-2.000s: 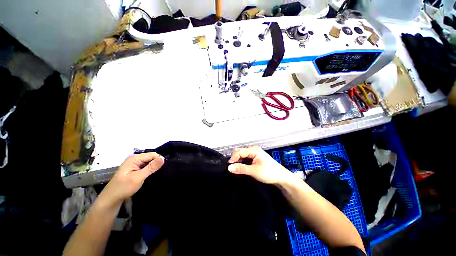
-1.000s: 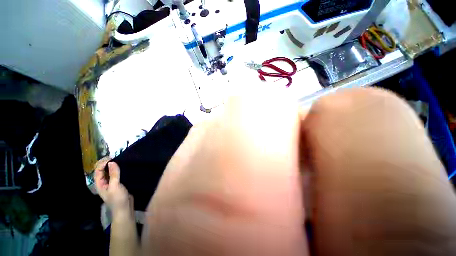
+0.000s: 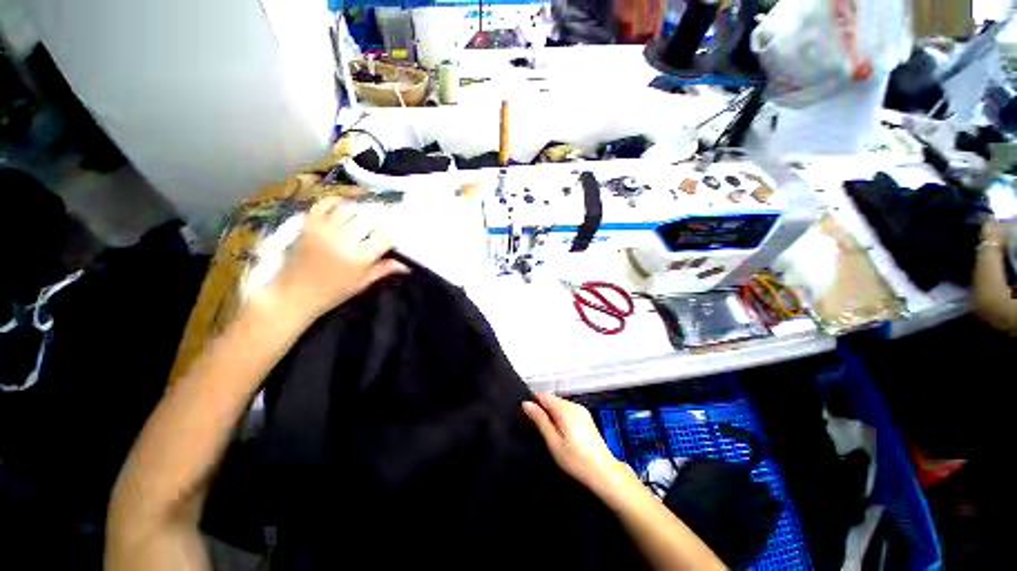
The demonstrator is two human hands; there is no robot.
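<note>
A large black garment piece [image 3: 413, 413] is spread from the white table's left part down over its front edge towards my lap. My left hand [image 3: 335, 262] grips its upper edge on the table, left of the sewing machine [image 3: 669, 229]. My right hand [image 3: 569, 435] pinches its right edge near the table's front edge. The presser foot area [image 3: 515, 262] has no cloth under it. Red-handled scissors [image 3: 603, 307] lie on the table right of the needle.
A clear plastic packet [image 3: 712, 319] and orange-yellow handled scissors [image 3: 777, 297] lie farther right. A blue basket [image 3: 680, 429] with black pieces stands below the table. Another person's arm [image 3: 993, 273] shows at the right edge. A wooden rod [image 3: 504, 132] stands behind the machine.
The view has lifted, showing more behind the machine. My left hand has moved up and onto the table with the cloth. An arm that blocked the view one second ago has cleared.
</note>
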